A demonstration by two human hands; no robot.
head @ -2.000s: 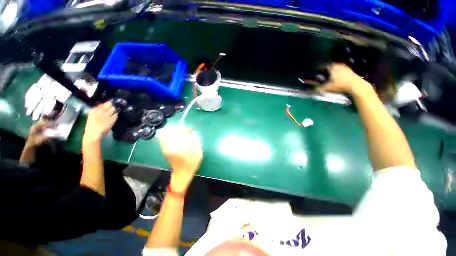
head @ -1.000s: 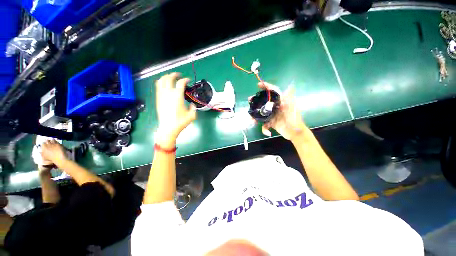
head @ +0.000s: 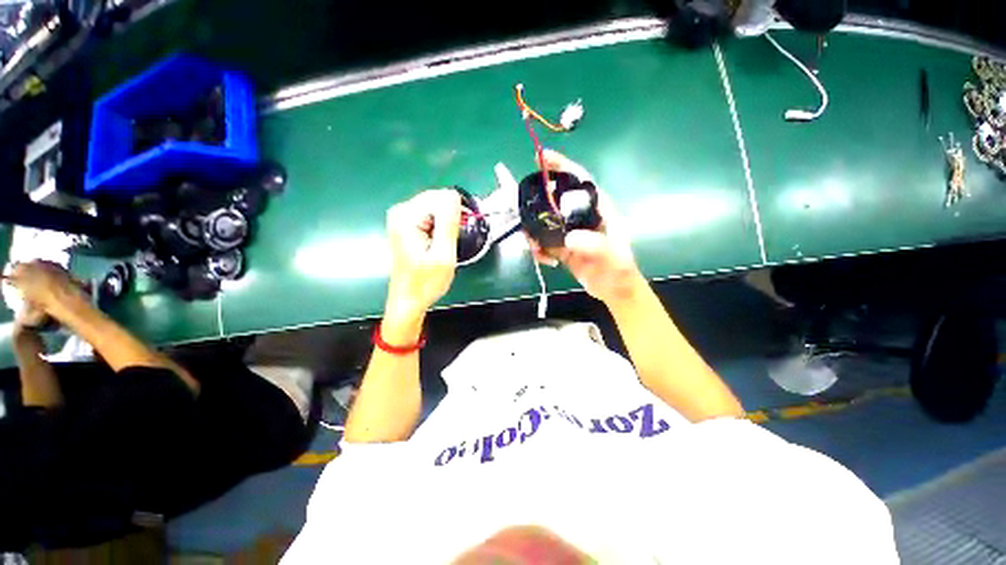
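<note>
My right hand point(head: 601, 248) holds a glossy black round part point(head: 543, 208) with a white plug near it. A red and orange lead point(head: 532, 127) runs up from this part to a small white connector point(head: 571, 114) over the bench. My left hand point(head: 425, 248) is closed on thin red wires at the dark round opening of a white housing point(head: 504, 199). The housing lies on its side between my hands, partly hidden by them. The wire ends inside my left fingers are hidden. A white cable end point(head: 542, 300) hangs at the bench's front edge.
On the green bench point(head: 364, 166), a blue bin point(head: 110, 144) and piled black round parts point(head: 226, 228) are at left. Another worker's hands point(head: 39, 289) are at far left. A white cable point(head: 811, 83), dark thin tool point(head: 924, 97) and tan wired parts point(head: 954, 171) lie at right.
My left hand has gone from open beside the housing to closed on its wires. My right hand has brought the black part closer to the housing. The view has shifted a little.
</note>
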